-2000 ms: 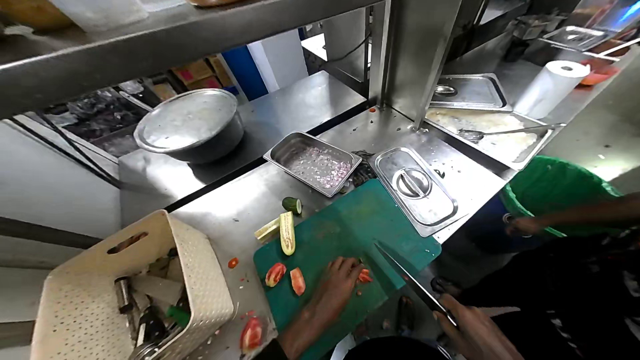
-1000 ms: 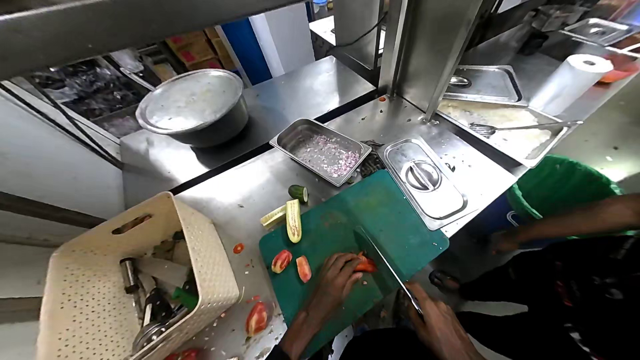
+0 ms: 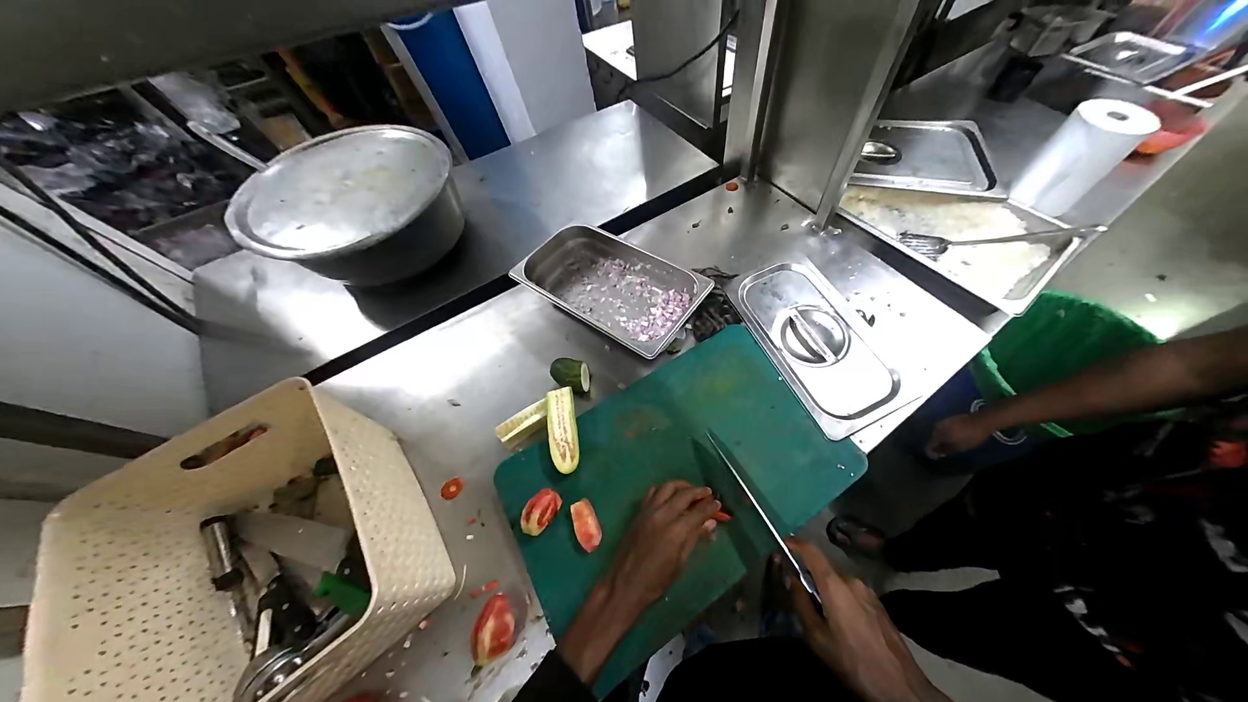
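Note:
On the green cutting board, my left hand presses down on a piece of tomato, mostly hidden by the fingers. My right hand grips a kitchen knife, its blade just right of that piece and pointing away from me. Left of my left hand lie two tomato pieces. Cut cucumber lengths rest at the board's upper left edge, beside a cucumber stub. Another cut tomato lies on the steel counter. A steel pan holds chopped onion.
A perforated plastic basket of utensils stands at left. Behind are a lidded pot and a steel ledge. A steel lid touches the board's right side. Another person stands at right by a green-lined bin.
The knife, away from the tomato two seconds ago, came down beside my left fingers and is now slightly right of them. The other person's hand has shifted near the bin.

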